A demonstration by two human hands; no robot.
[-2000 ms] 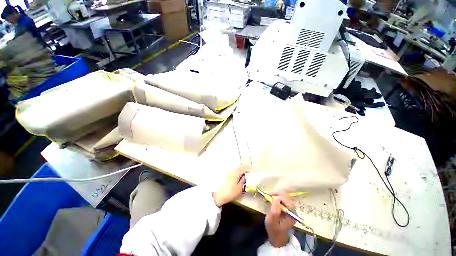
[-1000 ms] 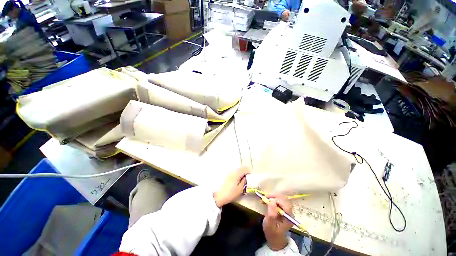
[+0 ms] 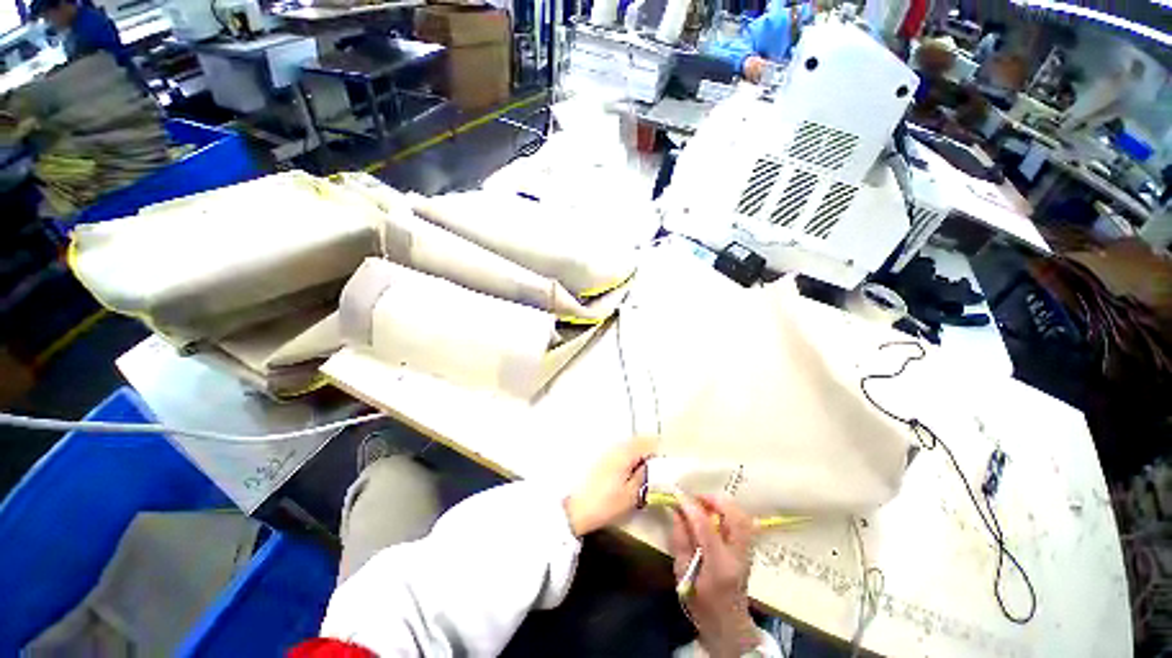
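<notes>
A beige fabric piece [image 3: 784, 411] with a yellow-bound edge lies on the pale table in front of me. My left hand [image 3: 614, 489] pinches its near edge, with a small dark spot at the fingertips. My right hand [image 3: 716, 553] is just right of it at the same edge and holds a slim yellow-and-white pen tool [image 3: 692, 573], now steeply tilted. The tool's tip is hidden by my fingers. A pale cord [image 3: 864, 578] hangs over the table edge on the right.
Folded beige workpieces [image 3: 450, 328] lie at left. Blue bins [image 3: 97, 482] stand lower left. A white machine [image 3: 797, 167] and black adapter [image 3: 740, 264] are behind. A black cord [image 3: 958, 476] lies at right. A person in blue [image 3: 771, 39] is beyond the machine.
My right hand has moved closer to my left, and the tool has swung from slanting right to nearly upright. The view has shifted slightly. My left hand keeps its pinch.
</notes>
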